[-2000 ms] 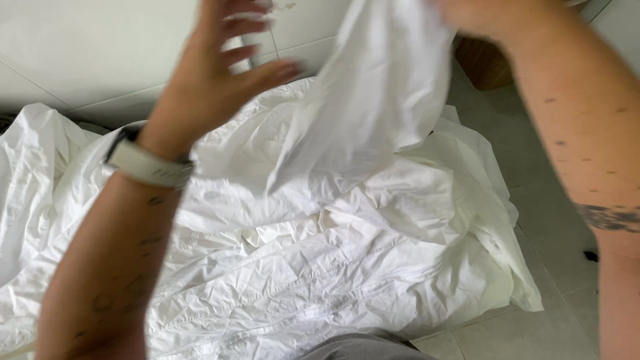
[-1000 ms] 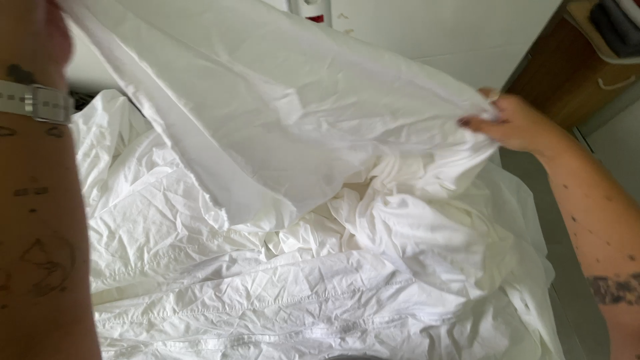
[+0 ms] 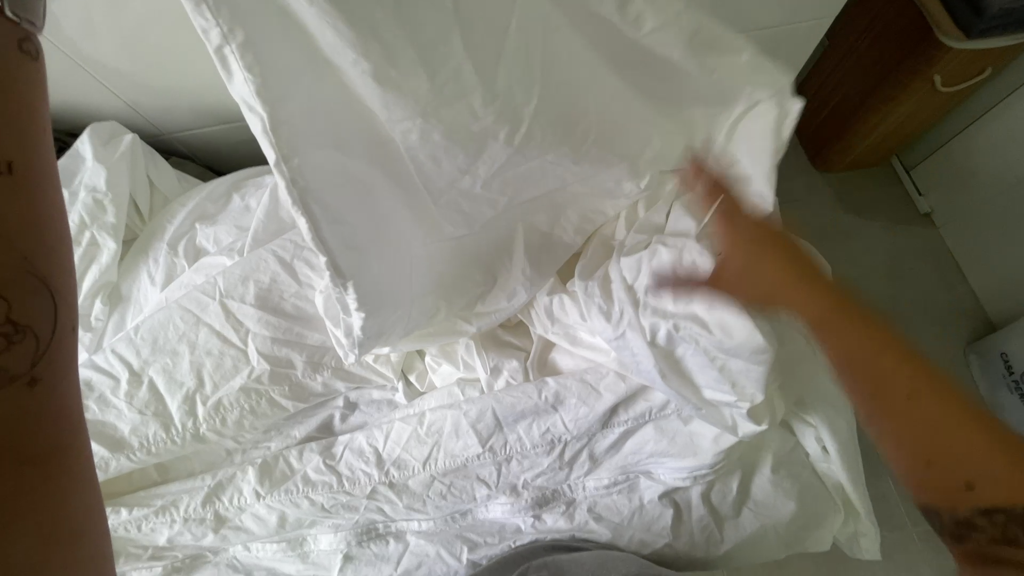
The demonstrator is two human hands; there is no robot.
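Observation:
A white cloth (image 3: 448, 144), flat in parts with a hemmed left edge, hangs from beyond the top of the view. Under it lies a heap of crumpled white fabric (image 3: 336, 464) with stitched seams. My right hand (image 3: 728, 248) is blurred, fingers spread, close to the cloth's lower right part and above the heap; whether it touches the fabric cannot be told. Only my left forearm shows along the left edge, with a watch band at the top; my left hand is beyond the view.
A brown wooden cabinet (image 3: 872, 88) with a light handle stands at the upper right on the grey tiled floor (image 3: 864, 216). A light tiled wall (image 3: 104, 72) rises behind the heap. A white bag or container (image 3: 1000, 372) with writing is at the right edge.
My right hand was gripping the cloth's right corner a second ago; its fingers are now spread, lower beside the cloth. My left hand has gone out of view at the top left.

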